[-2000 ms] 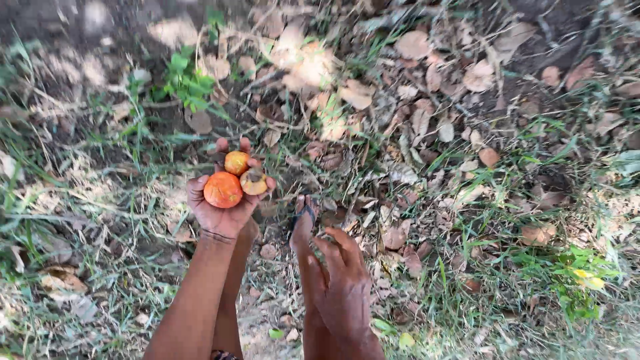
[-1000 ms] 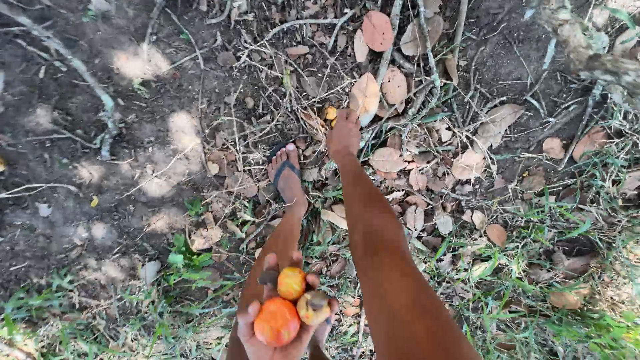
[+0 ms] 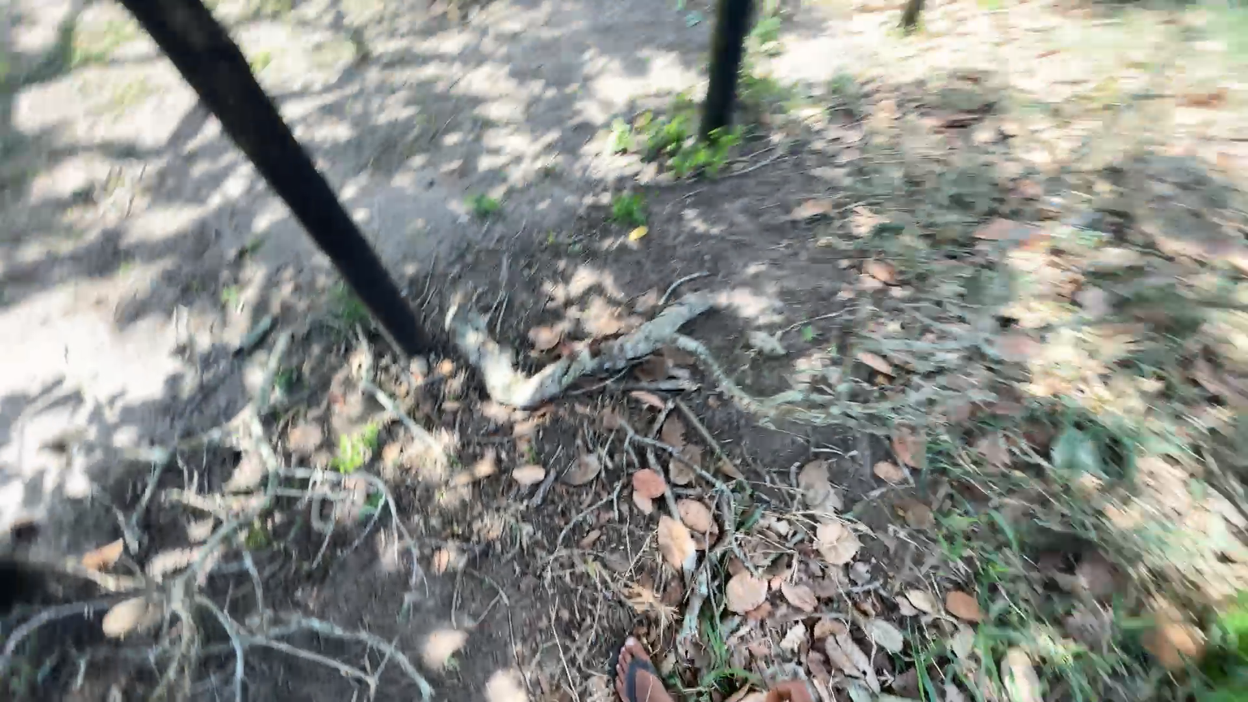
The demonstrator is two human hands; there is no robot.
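Neither my left hand nor my right hand shows in the frame of now, and the fruits seen earlier are out of view too. At the bottom edge my foot in a dark flip-flop (image 3: 640, 673) stands on the soil. Dry brown leaves (image 3: 746, 592) lie just right of and above the foot, among thin twigs and some grass.
A thick pale fallen branch (image 3: 585, 363) lies in the middle. One dark slanting trunk or post (image 3: 302, 190) rises at the left, another upright one (image 3: 726, 68) at the top. Tangled bare twigs (image 3: 234, 536) cover the lower left, and grass (image 3: 985, 556) grows at the right.
The view has swung up and away, and both hands have left it. One second ago my left hand held several orange and yellow fruits while my right hand reached to the ground by the leaves.
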